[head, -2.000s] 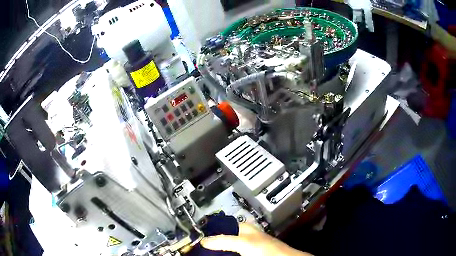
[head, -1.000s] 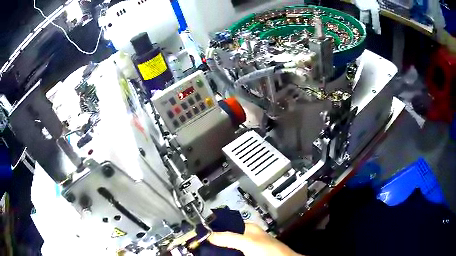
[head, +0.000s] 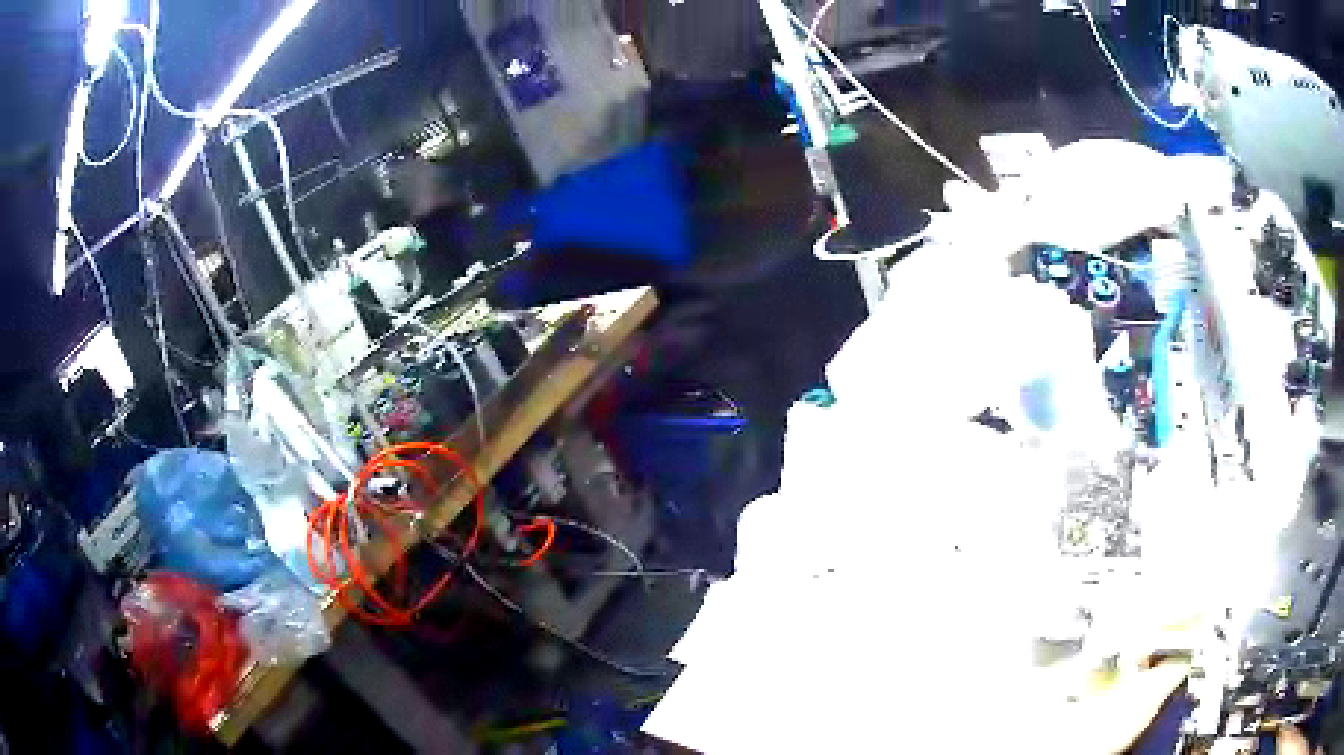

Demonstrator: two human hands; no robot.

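Observation:
The off-white sewing machine (head: 1268, 487) stands at the right side, partly washed out by glare. Its small metal clamp parts show at the bottom right corner. A small skin-coloured patch, likely a fingertip of my right hand (head: 1293, 742), shows at the bottom edge beside them. The rest of that hand is cut off, so its grip is hidden. My left hand is not seen. The navy cloth cannot be made out clearly here.
A bright white, overexposed surface (head: 884, 546) fills the centre right. At left, a wooden-edged table (head: 509, 443) bears machinery, a coiled orange hose (head: 479, 509) and blue (head: 207, 516) and red (head: 184, 642) bags. A blue object (head: 612, 207) lies behind.
The view has swung left. The machine has shifted to the right edge; the control panel, slotted cover and button bowl are out of view. The hand and navy cloth are almost wholly cut off.

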